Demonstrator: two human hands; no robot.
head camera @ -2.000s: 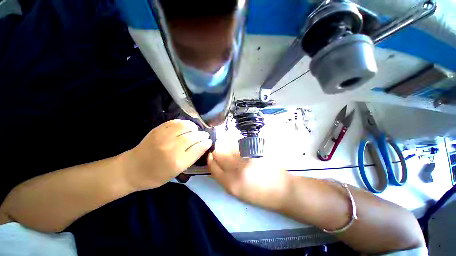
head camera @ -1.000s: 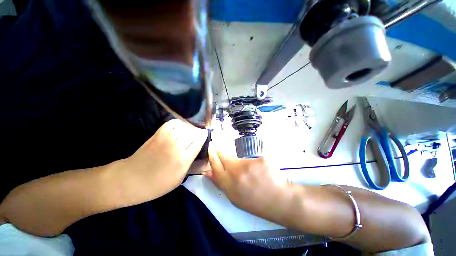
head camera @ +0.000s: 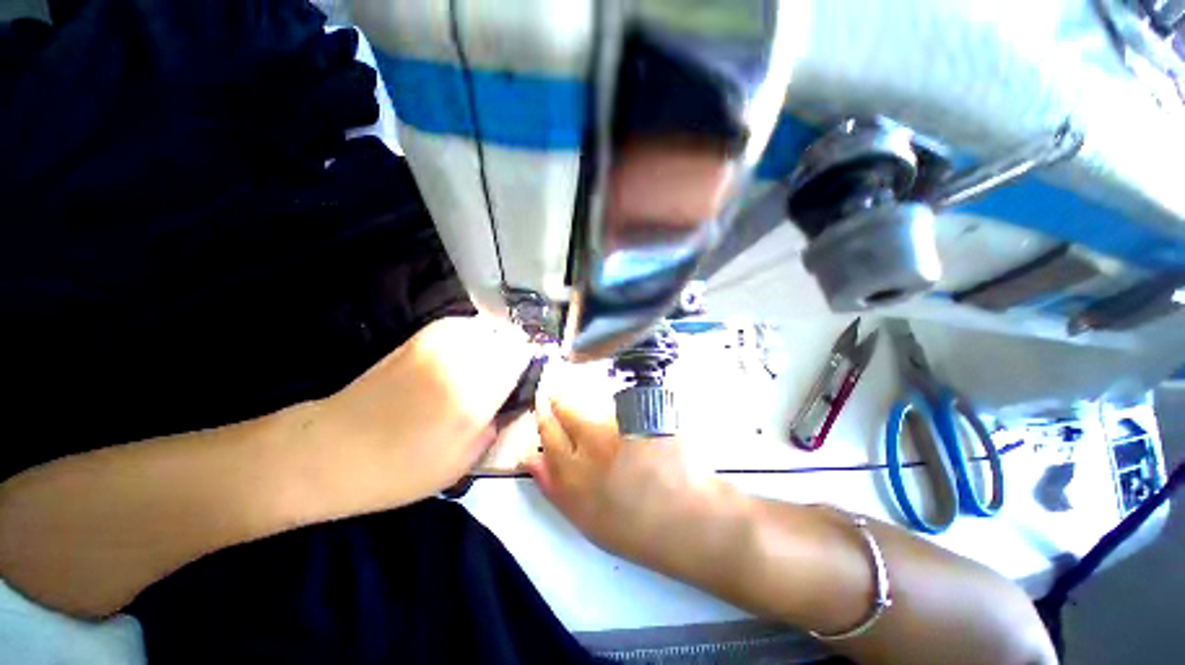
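A black garment (head camera: 195, 260) lies in a large dark heap at the left. My left hand (head camera: 448, 403) holds a narrow dark fold (head camera: 522, 392) of it near the needle area. My right hand (head camera: 591, 442) is close beside it, its fingertips at the right side of the fold; bright glare hides whether they grip the cloth. The needle and presser foot are mostly hidden behind the machine head (head camera: 500, 182) and my fingers.
Red-handled thread snips (head camera: 832, 386) and blue-handled shears (head camera: 942, 448) lie on the white table at right. A ridged tension dial (head camera: 646, 405) is beside my right hand. A grey knob (head camera: 873, 253) and shiny curved guard (head camera: 669, 195) stand above. A tape strip (head camera: 702, 646) runs along the front edge.
The view has shifted, so more of the machine head shows and the snips and shears appear lower and further left. My hands stay together at the dark fold.
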